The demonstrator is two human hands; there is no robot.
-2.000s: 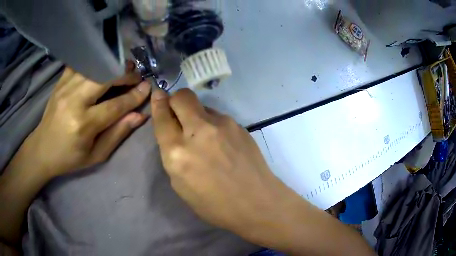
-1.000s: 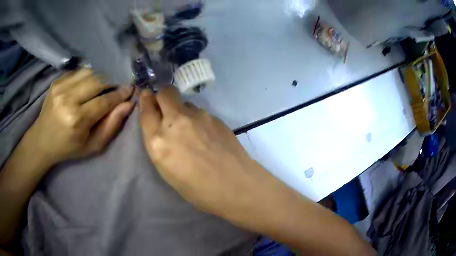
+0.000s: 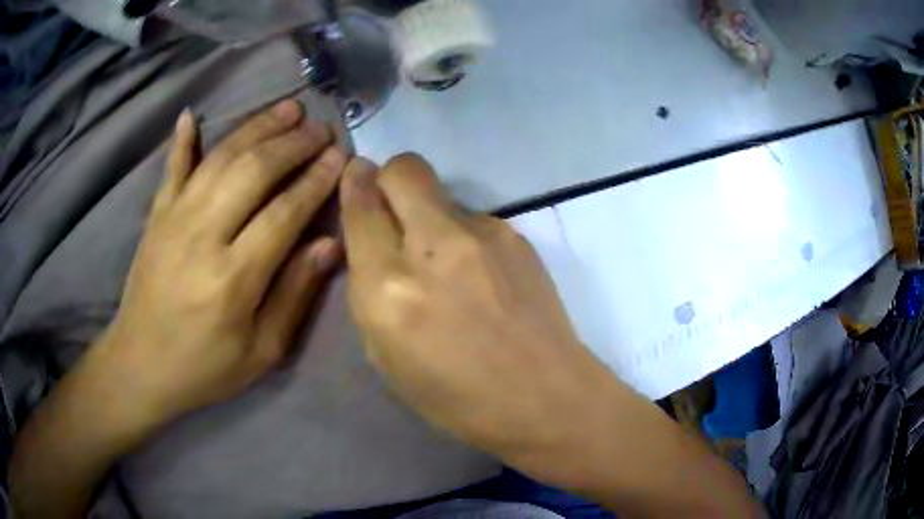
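Note:
A grey-taupe garment piece (image 3: 304, 446) lies under both hands and runs up to the presser foot (image 3: 320, 61). The shiny round needle plate (image 3: 365, 76) shows beside the foot. My left hand (image 3: 228, 243) lies on the cloth with fingers spread, its fingertips a little below the foot. My right hand (image 3: 446, 294) pinches the cloth edge between thumb and forefinger, just below the needle plate. The fingertips of both hands almost touch. The pinched edge itself is mostly hidden by the fingers.
A white ribbed wheel (image 3: 442, 43) stands right of the foot. A small printed packet (image 3: 736, 35) lies on the pale machine bed (image 3: 578, 101). A white table edge with ruler marks (image 3: 709, 243) is at the right. A yellow tray (image 3: 898, 193) and dark grey cloth (image 3: 841, 416) are at far right.
The view has shifted, and the foot and wheel sit higher in it. Both hands are now farther below the foot. My left hand has flattened and spread on the cloth; my right hand keeps its pinch.

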